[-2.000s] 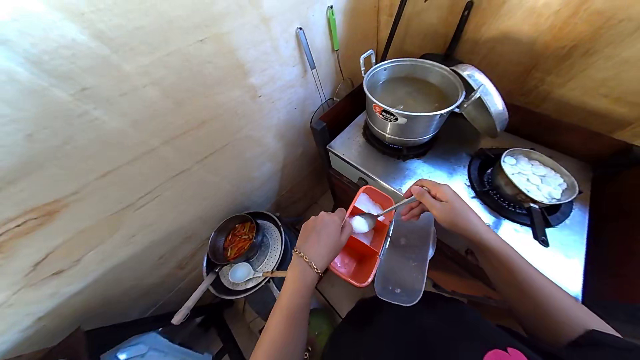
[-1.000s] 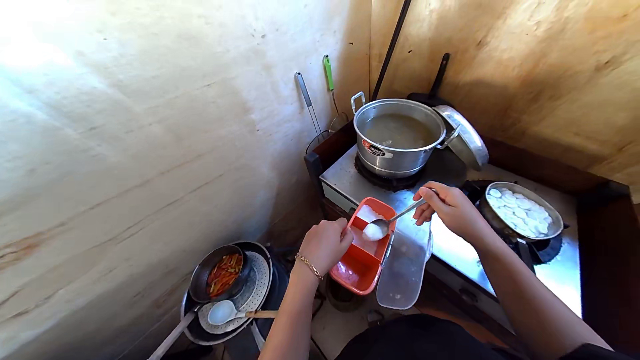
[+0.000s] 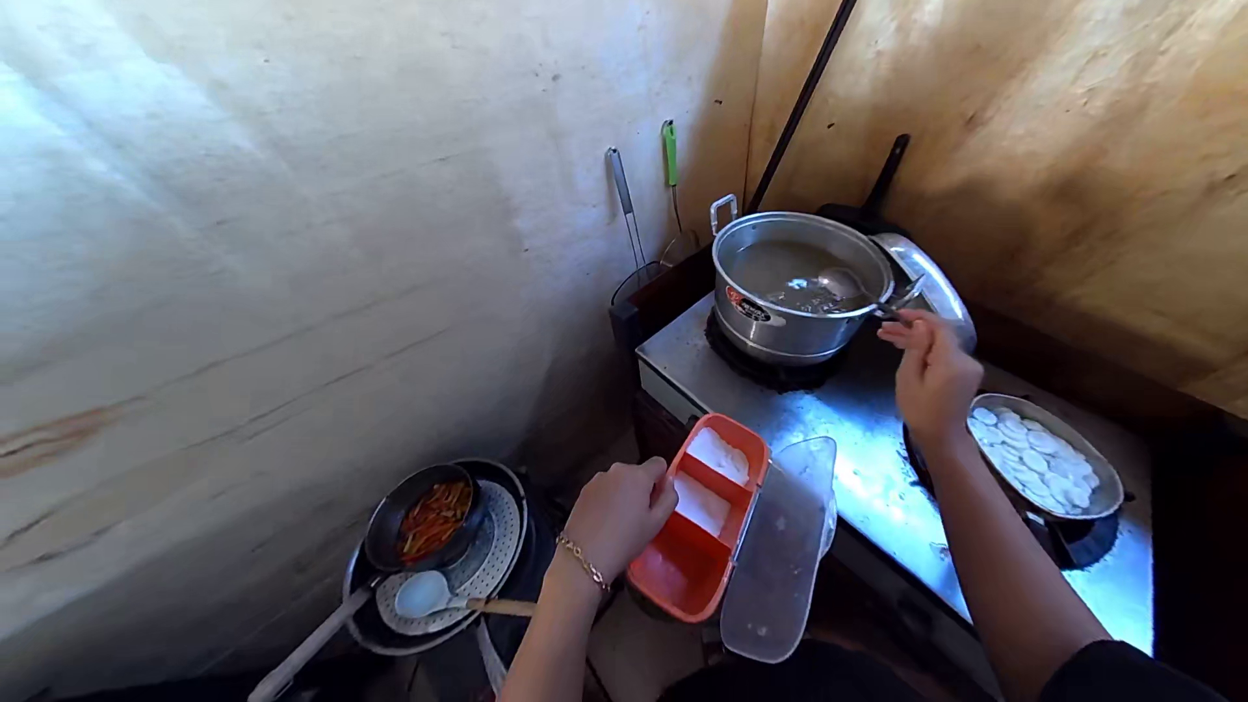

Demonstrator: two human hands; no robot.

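My left hand [image 3: 622,512] grips the side of an orange plastic seasoning box [image 3: 682,573] with three compartments; two hold white granules, the nearest shows red with little in it. Its clear hinged lid [image 3: 775,556] hangs open on the right. With my right hand [image 3: 931,375] I hold a metal spoon [image 3: 846,285] by its handle, its bowl in the liquid of a large aluminium pot [image 3: 795,336]. The liquid is disturbed around the spoon. The pot stands on the stove's rear burner.
A pan of white round slices [image 3: 1038,458] sits on the right burner. Behind the pot leans a metal lid [image 3: 936,283]. At lower left, a small pan with red and orange strips [image 3: 434,517] and a white ladle [image 3: 424,595] rest on a perforated tray. Utensils hang on the wall [image 3: 624,185].
My right hand has moved from above the orange box to the pot. The spoon, earlier heaped with white granules over the box, is now in the liquid. My left hand still holds the box.
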